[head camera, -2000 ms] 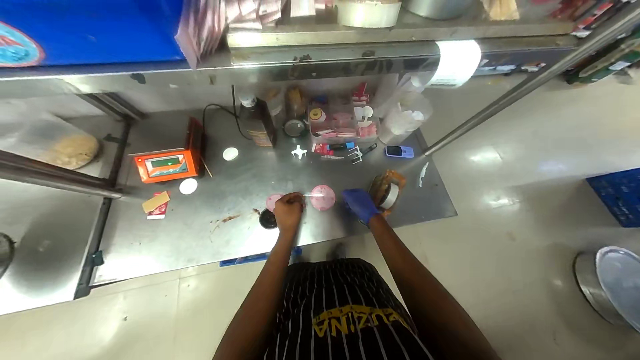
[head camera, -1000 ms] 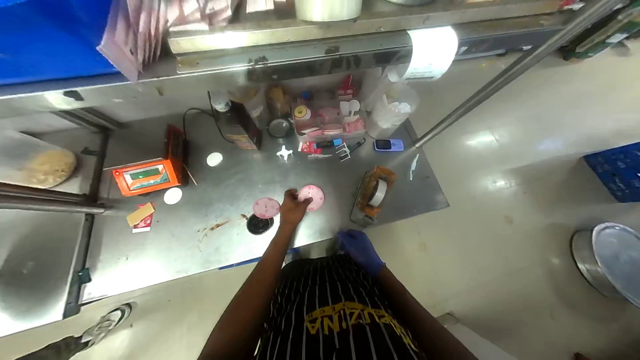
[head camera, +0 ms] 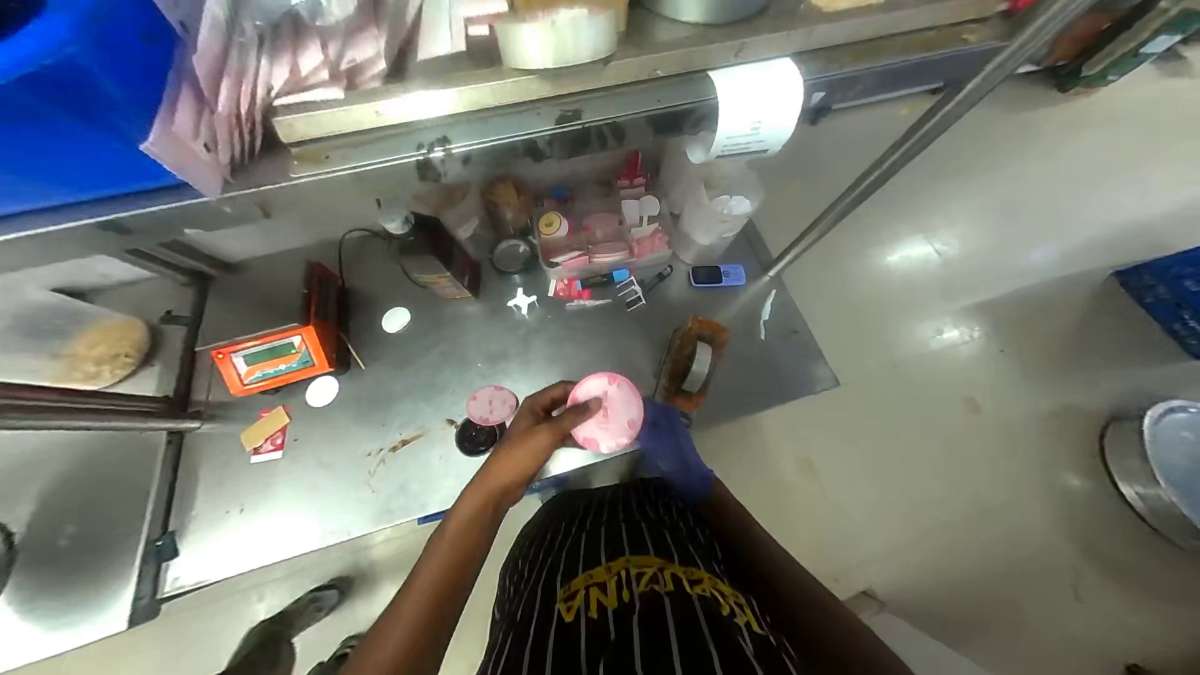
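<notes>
My bare left hand (head camera: 544, 427) grips a round pink patterned lid or disc (head camera: 606, 412) above the front edge of the steel table, thumb on its top. Whether a container is under the disc cannot be seen. My right hand (head camera: 670, 445), in a blue glove, is at the disc's right side, its fingers partly hidden. Left of my left hand, a similar pink disc (head camera: 492, 405) lies beside a small round container with dark contents (head camera: 476, 438). A tape dispenser (head camera: 692, 364) with a white roll stands just beyond my right hand.
An orange-framed scale (head camera: 272, 361) stands left. At the back are a dark bottle (head camera: 436, 258), a clear tray of small items (head camera: 605, 234), a white tub (head camera: 717, 216) and a phone (head camera: 717, 276). A shelf edge (head camera: 422, 117) overhangs; a metal post (head camera: 900, 159) rises right. A person's shoe (head camera: 319, 600) shows below.
My right hand has moved from the table's front edge up to the pink disc, which my left hand still holds. Two seconds ago that gloved hand was by the tape dispenser.
</notes>
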